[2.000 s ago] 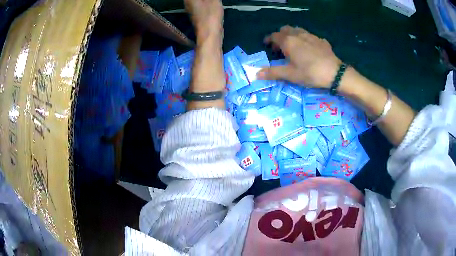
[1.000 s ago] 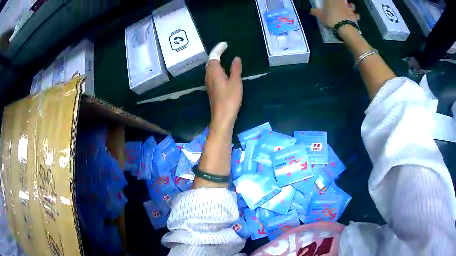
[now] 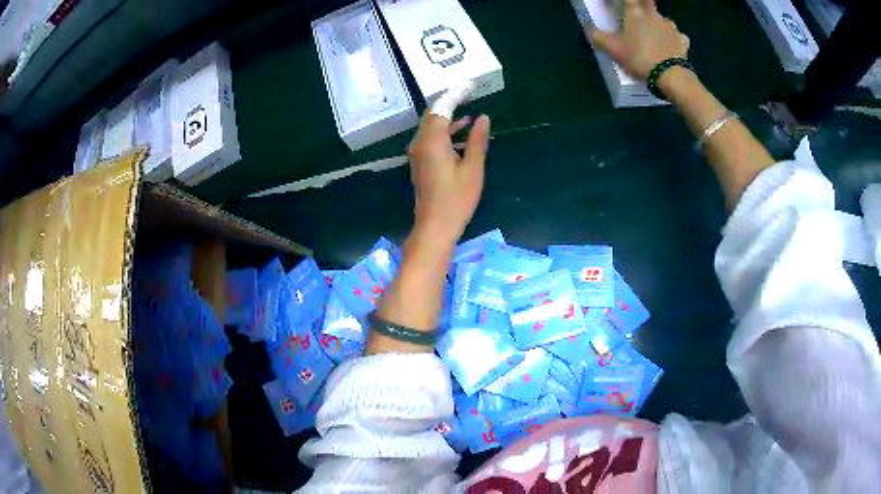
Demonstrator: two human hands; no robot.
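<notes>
Several light-blue sachets with red print lie in a loose pile (image 3: 541,318) in front of me, partly under my left forearm. My left hand (image 3: 450,159) is raised beyond the pile, fingers apart and empty, with a white cover on one finger. Its tip is at the near end of a closed white box (image 3: 444,48) with a black watch icon. An open white box (image 3: 363,82) with pale contents lies left of it. My right hand (image 3: 645,41) is over another white box (image 3: 633,92) near the top edge. It hides much of that box, and its grip is unclear.
A brown carton (image 3: 72,328) with clear tape stands at the left, sachets inside, its flap (image 3: 227,217) reaching toward the pile. More white boxes (image 3: 203,121) lie beyond it. Another icon box (image 3: 784,34) is at the upper right. A whitish strip edges the dark green belt.
The white boxes have moved right. Compared with the first frame, both hands have moved away from the pile to the boxes. The sachet seen in an open box one second ago is no longer visible.
</notes>
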